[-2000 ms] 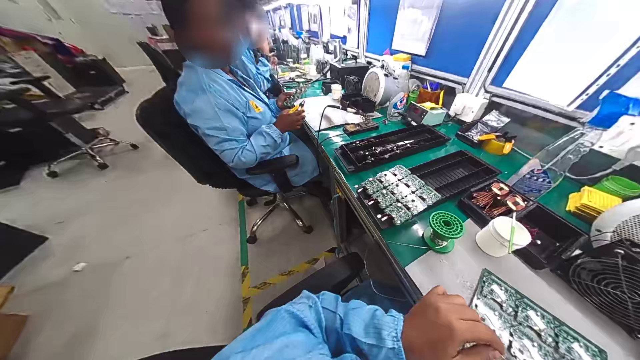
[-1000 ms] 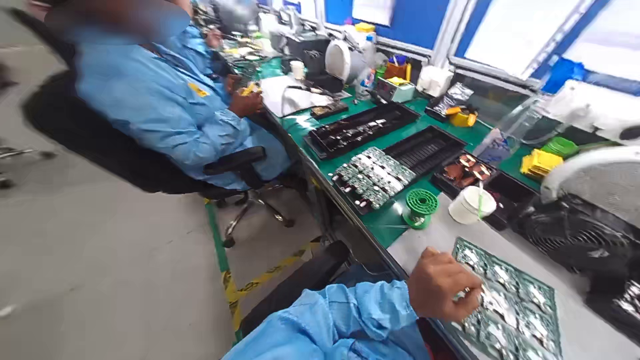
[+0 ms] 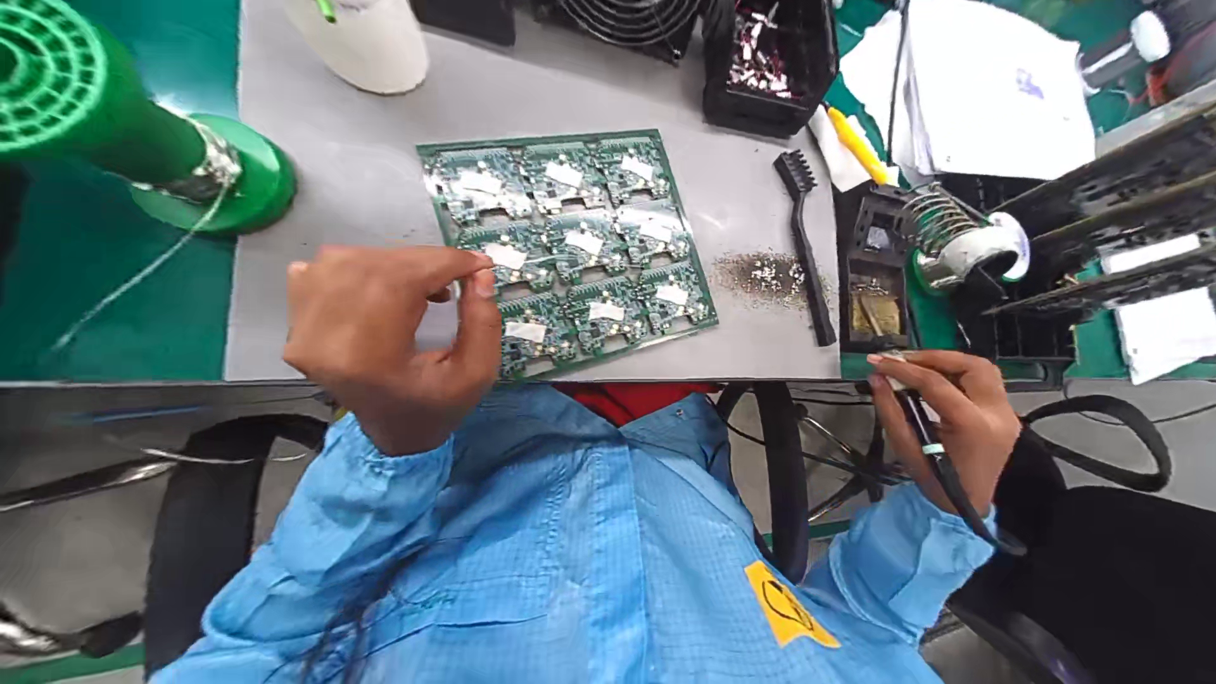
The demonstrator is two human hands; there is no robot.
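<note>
My left hand [image 3: 394, 332] is over the left side of a panel of green circuit boards [image 3: 594, 214]. Thumb and forefinger are pinched on a thin solder wire [image 3: 543, 259], its end pointing right above the boards. White patches lie on the boards. A green solder spool [image 3: 214, 171] stands at the left, a strand trailing from it. At the right, my right hand [image 3: 940, 418] holds a soldering iron [image 3: 921, 423] by its handle. Its tip reaches into the yellowish cleaning pad [image 3: 874, 315] of the black iron stand [image 3: 848, 237].
A black brush [image 3: 807, 247] lies beside metal crumbs [image 3: 760, 275] on the grey mat [image 3: 332, 199]. Behind are a white cup [image 3: 370, 43], a black fan [image 3: 627, 19] and a black bin of small parts [image 3: 765, 71]. Circuit boards [image 3: 1130, 190] stand upright at the right.
The view has swung strongly from the neighbouring person and bench down to my own place. My right hand with the soldering iron now shows; neither earlier frame clearly shows it.
</note>
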